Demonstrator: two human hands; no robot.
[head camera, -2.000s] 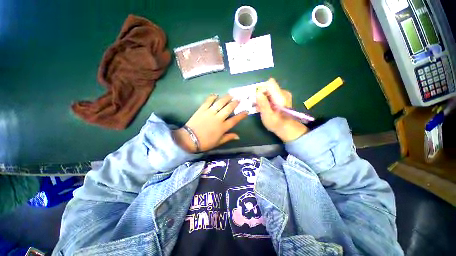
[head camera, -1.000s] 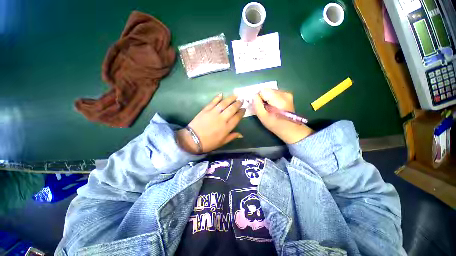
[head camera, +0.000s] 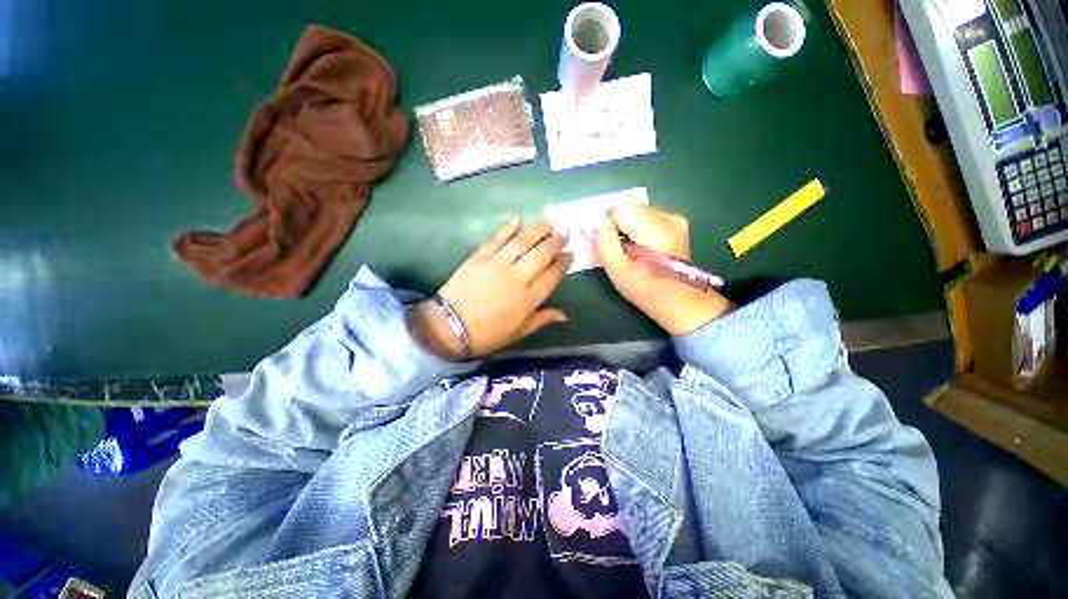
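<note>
A small white label slip (head camera: 582, 221) lies on the dark green bench mat (head camera: 469, 211). My right hand (head camera: 651, 267) holds a pinkish dark red pen (head camera: 685, 270) over the slip, its tip hidden by my fingers. My left hand (head camera: 500, 288) lies flat, with its fingertips on the slip's left edge; it grips nothing. A clear bag of reddish-brown small parts (head camera: 478, 129) lies flat beyond my left hand. A second white label slip (head camera: 600, 122) with writing lies to the right of the bag.
A white roll (head camera: 586, 49) stands at the far slip's upper edge. A green roll (head camera: 747, 54) is to its right. A yellow strip (head camera: 776, 218) lies right of my right hand. A brown cloth (head camera: 307, 164) lies left. A counting scale (head camera: 995, 123) sits on the box shelf (head camera: 908, 152) at right.
Since two seconds ago the pen has tilted and my right hand has shifted slightly over the slip. The view has moved a little, so the bench things appear slightly displaced. My left hand keeps its place on the slip.
</note>
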